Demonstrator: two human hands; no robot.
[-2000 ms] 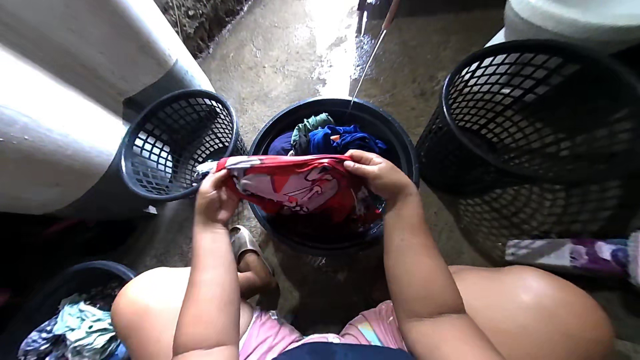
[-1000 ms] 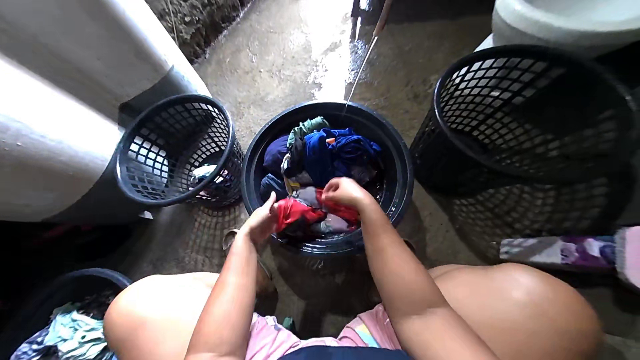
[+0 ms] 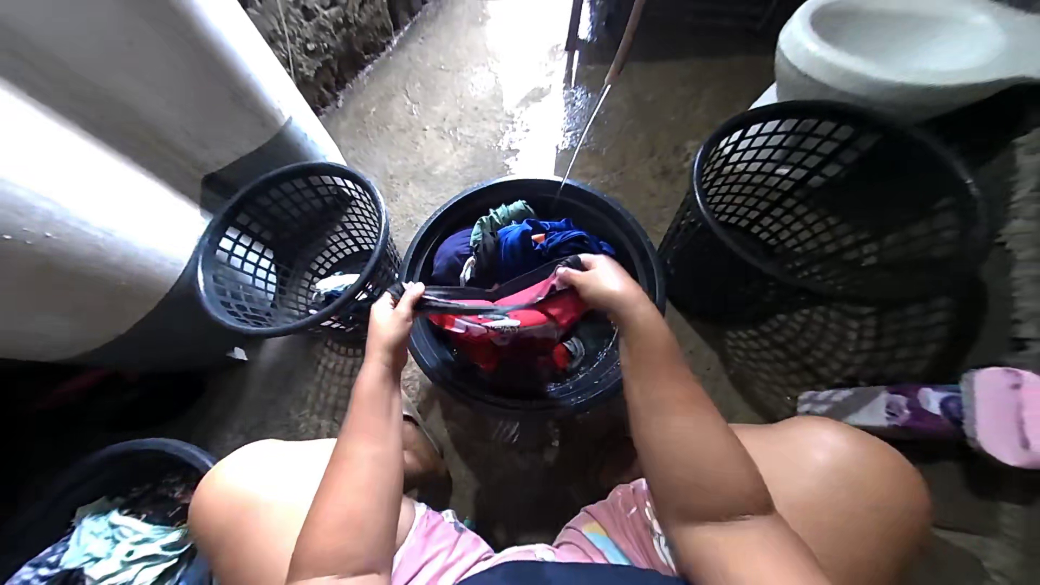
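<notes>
A wet red garment with a black band [image 3: 512, 325] is stretched between my two hands over a round black tub [image 3: 536, 402]. My left hand [image 3: 394, 317] grips one end of the black band near the tub's left rim. The other end is pinched in my right hand [image 3: 601, 284], above the tub's right side. Behind the garment, a blue cloth [image 3: 544, 244], a green cloth [image 3: 504, 215] and a dark purple cloth [image 3: 452, 258] lie heaped in the tub. A thin stream of water [image 3: 585, 134] falls into the tub at its back.
Black mesh baskets stand left [image 3: 296, 325] and right [image 3: 829, 284]; the left one holds some cloth. A tub of clothes [image 3: 122, 544] sits at lower left. A purple and white package [image 3: 886, 408] and a pink object [image 3: 1003, 416] lie at right. A pale basin [image 3: 861, 73] is at upper right.
Two seconds ago the red cloth was held up with its printed face spread; one second ago it was bunched low in the tub. Now its black band is pulled out between my hands, which are farther apart.
</notes>
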